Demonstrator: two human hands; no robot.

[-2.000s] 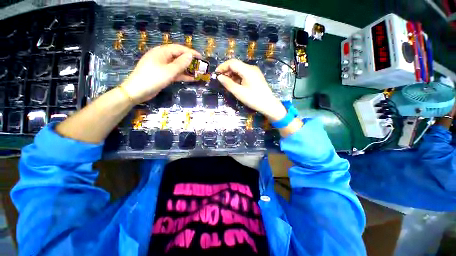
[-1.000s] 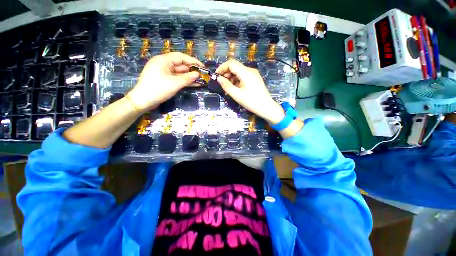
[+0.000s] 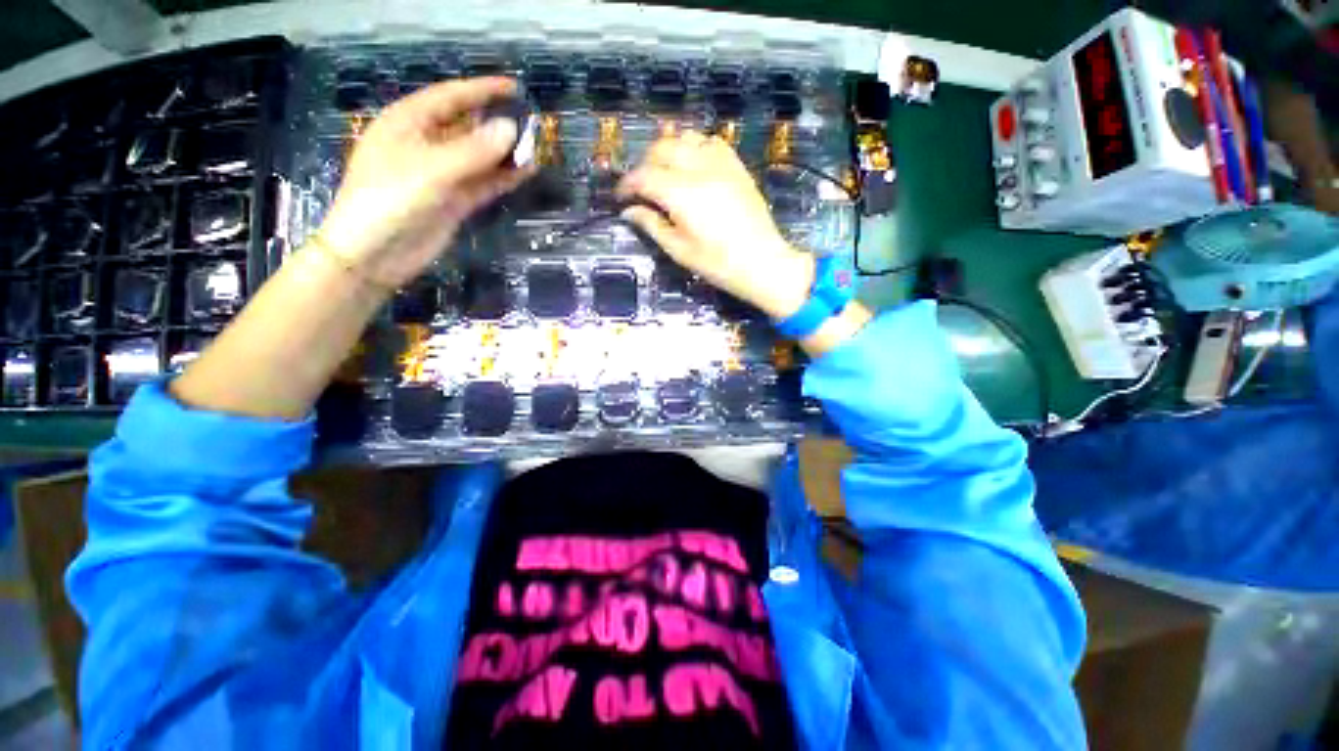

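Observation:
My left hand [image 3: 419,176] holds a small dark module [image 3: 519,132] between thumb and fingers above the clear blister tray [image 3: 331,264]. Part of the module is hidden by the fingers and blurred. My right hand [image 3: 705,213] is to its right, fingers closed on a thin black cable [image 3: 588,223] whose free part points left. The hands are apart. Below them the tray holds rows of black square modules [image 3: 551,289] with orange tails; glare whitens the lower middle.
A black blister tray [image 3: 140,299] lies at left. At right are a small board [image 3: 875,147], a black plug [image 3: 940,276], a white power supply [image 3: 1101,125] with red digits, a power strip [image 3: 1101,311] and a teal fan [image 3: 1248,257]. A blue sleeve [image 3: 1219,484] shows at the right.
My left hand has moved up and left with the module, away from my right hand. The cable at my right fingers now shows apart from the module.

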